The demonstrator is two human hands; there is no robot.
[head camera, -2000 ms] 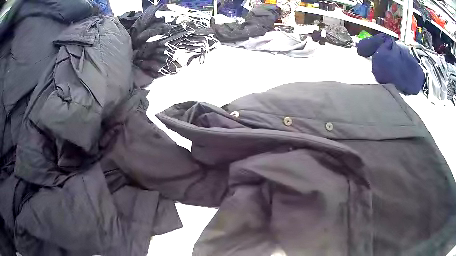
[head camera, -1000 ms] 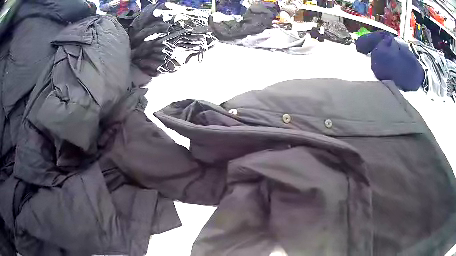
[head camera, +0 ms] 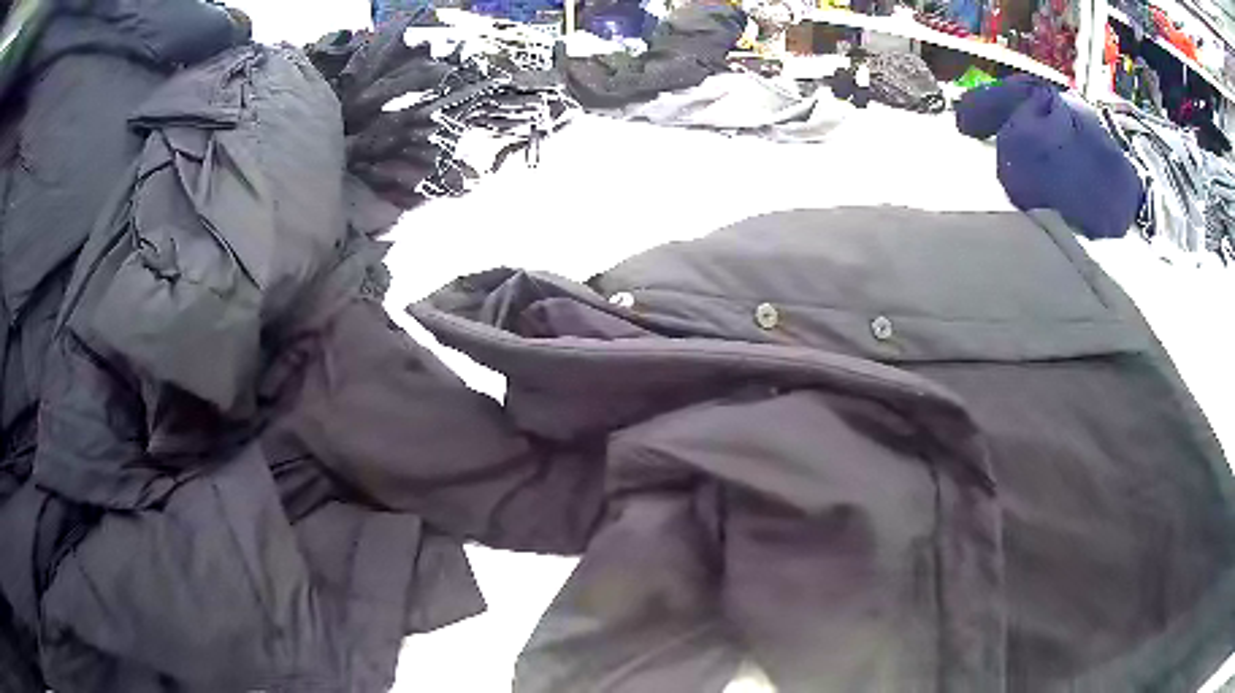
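Note:
A dark grey-brown padded coat [head camera: 1084,474] lies spread on the white table [head camera: 650,176], its lower part cut off by the bottom edge. Three pale round buttons show in a row near its upper side, the middle button [head camera: 767,316] among them. A folded edge [head camera: 704,366] runs below them, and a sleeve [head camera: 813,528] lies over the body. Darker lining [head camera: 582,318] shows at the left opening. Neither of my hands can be made out; a small pale spot at the bottom edge is too small to tell.
A tall coat pile [head camera: 176,271] stands at the left, touching the coat. Black pieces with white strips [head camera: 474,122], a dark cloth [head camera: 664,61], a grey cloth [head camera: 745,106] and a navy bundle [head camera: 1070,163] lie at the back. Shelving [head camera: 948,41] stands behind, at the right.
The whole view has shifted slightly, with things sitting a little further left and up in the picture. The coat and pile look otherwise unchanged.

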